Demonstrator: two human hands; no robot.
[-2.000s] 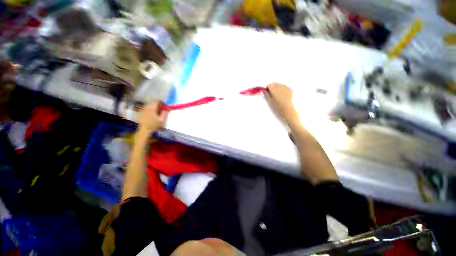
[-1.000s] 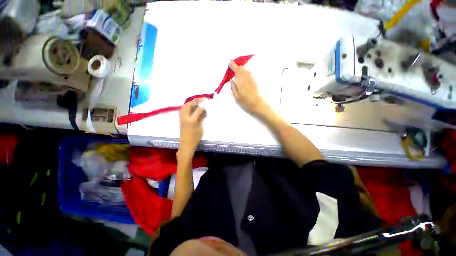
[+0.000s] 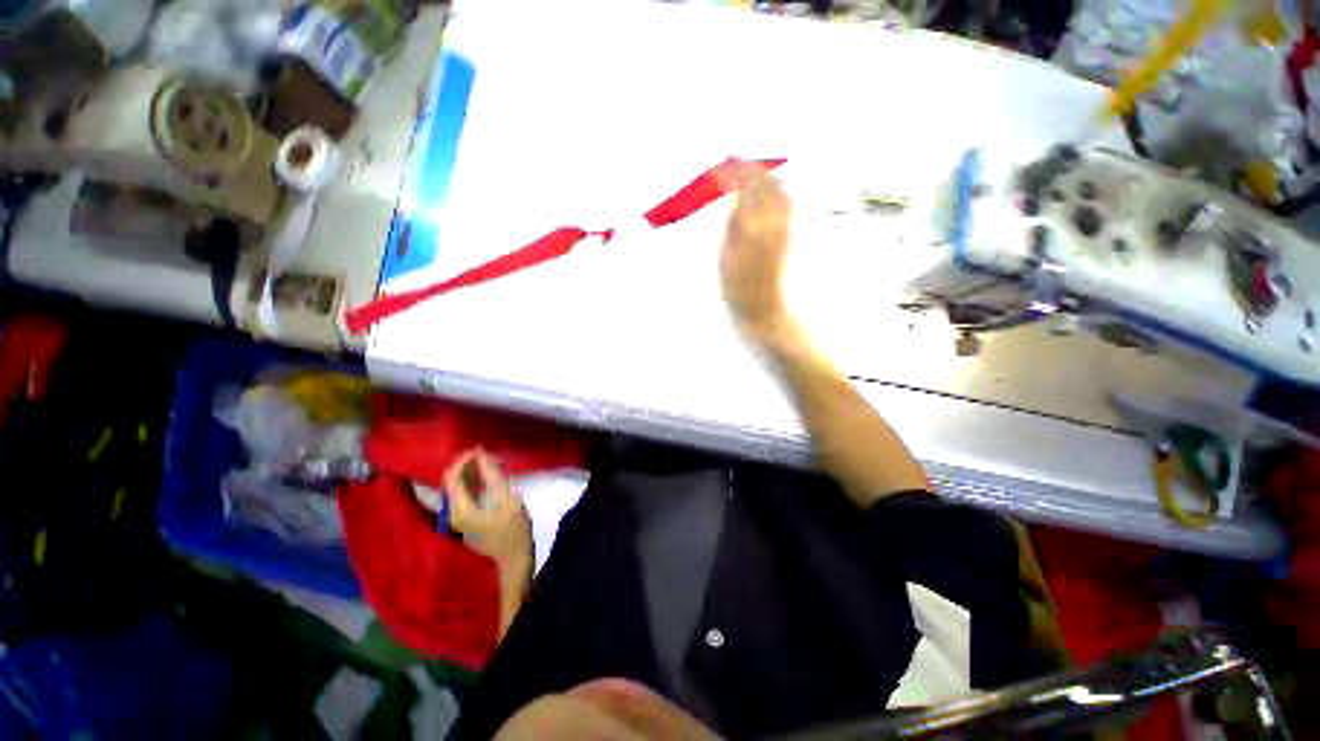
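Observation:
A long, narrow red piece (image 3: 485, 272) lies on the white table, its left end near the blue tape. A shorter red piece (image 3: 689, 198) lies to its upper right, with a small gap between them. My right hand (image 3: 757, 253) is over the right end of the shorter piece; the fingers are blurred, and I cannot tell whether they grip it. My left hand (image 3: 487, 507) is below the table edge, over the red cloth (image 3: 420, 586); its fingers are bent, and I cannot tell whether it holds any cloth.
The sewing machine head (image 3: 1100, 232) is at the right, with green and yellow-handled snips (image 3: 1190, 478) near the front edge. A second machine (image 3: 196, 138) and a white roll (image 3: 306, 158) are at the left. A blue crate (image 3: 196, 485) with clear bags is below the table.
My left hand has left the long red piece and moved down below the table edge. My right hand has moved right, and the shorter piece now lies farther right, more level.

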